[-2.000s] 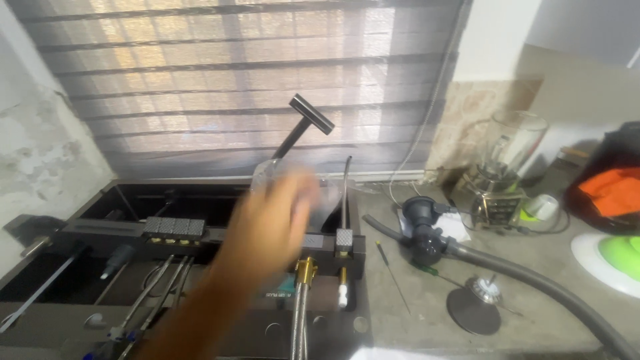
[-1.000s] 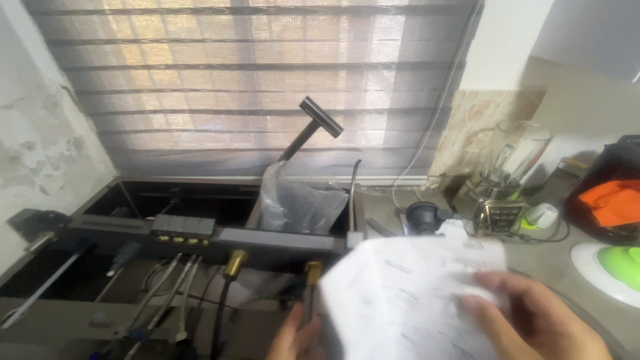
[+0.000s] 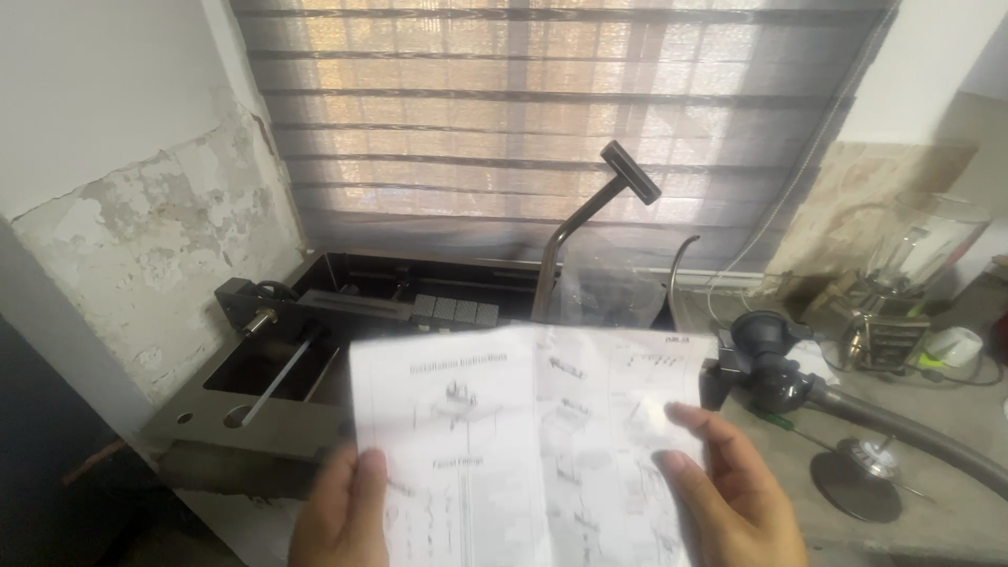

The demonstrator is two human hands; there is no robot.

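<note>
An unfolded paper instruction sheet (image 3: pixel 504 441) with printed drawings and text spans the lower middle. My left hand (image 3: pixel 342 508) holds its left edge, thumb on the front. On the right edge, my right hand (image 3: pixel 724 488) pinches the paper between thumb and fingers. Behind the sheet lies a dark sink unit (image 3: pixel 276 394), partly covered by it. A dark faucet (image 3: pixel 555 244) with a flat rectangular head rises from the unit, beside a clear plastic bag (image 3: pixel 610 287).
At the right, a black drain fitting (image 3: pixel 768 346) with a corrugated hose (image 3: pixel 906 425) lies on the counter (image 3: pixel 756 449). Near it are a green-handled screwdriver (image 3: pixel 776 421), a strainer (image 3: pixel 874 457), a black disc (image 3: pixel 854 488) and a glass blender jar (image 3: pixel 929 244). A striped blind (image 3: pixel 512 102) hangs behind.
Two seconds ago one blurred hand was over the sink unit; now both hands hold the sheet. Since one second ago the sheet has been opened out wider, and the view has shifted left.
</note>
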